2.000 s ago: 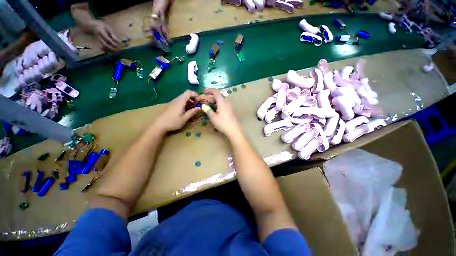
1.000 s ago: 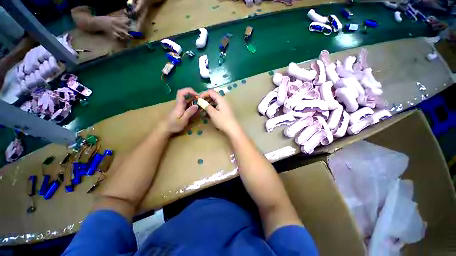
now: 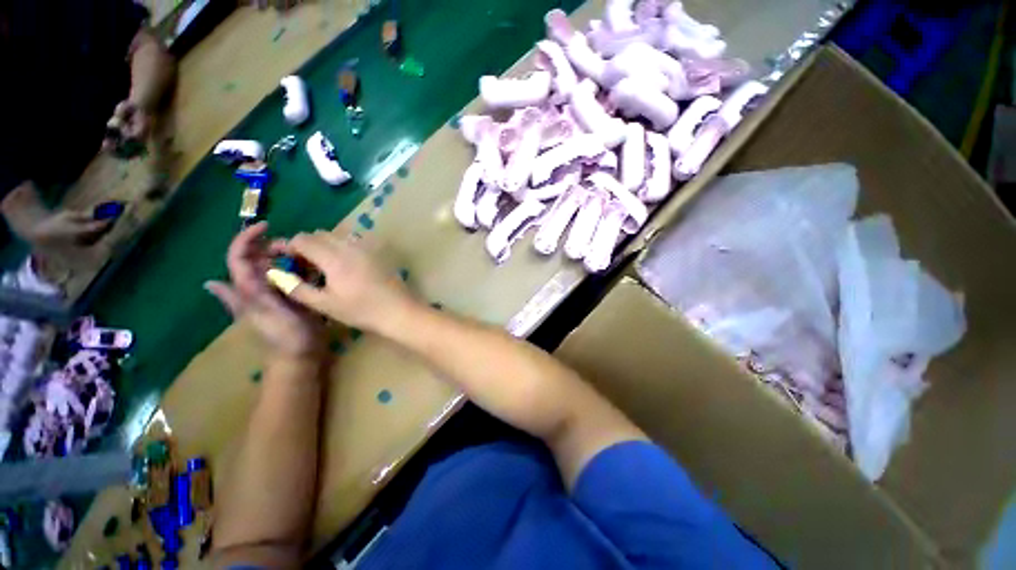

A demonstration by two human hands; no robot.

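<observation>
My left hand (image 3: pixel 267 301) is over the bench edge beside the belt, palm turned up and fingers apart. My right hand (image 3: pixel 340 278) reaches across to it, fingers bent around a small dark blue-green piece (image 3: pixel 287 265), mostly hidden by the fingers. A cream-yellow piece (image 3: pixel 283 281) is at my right fingertips. A pile of pale pink housing shells (image 3: pixel 579 145) lies on the bench to the right. Blue cells (image 3: pixel 184 490) with wires and green boards lie at the lower left.
The green conveyor belt (image 3: pixel 201 278) carries white housings (image 3: pixel 326 158) and wired cells. Another person's hands (image 3: pixel 56 217) are across it. Green dots (image 3: pixel 384 396) lie on the bench. An open carton (image 3: pixel 691 412) with a translucent liner (image 3: pixel 758 245) is at right. Pink parts (image 3: pixel 72 401) are at left.
The view has turned, shifting the shell pile up and left. My left hand has opened from its closed pose around the work, while my right hand keeps its fingers around the small piece.
</observation>
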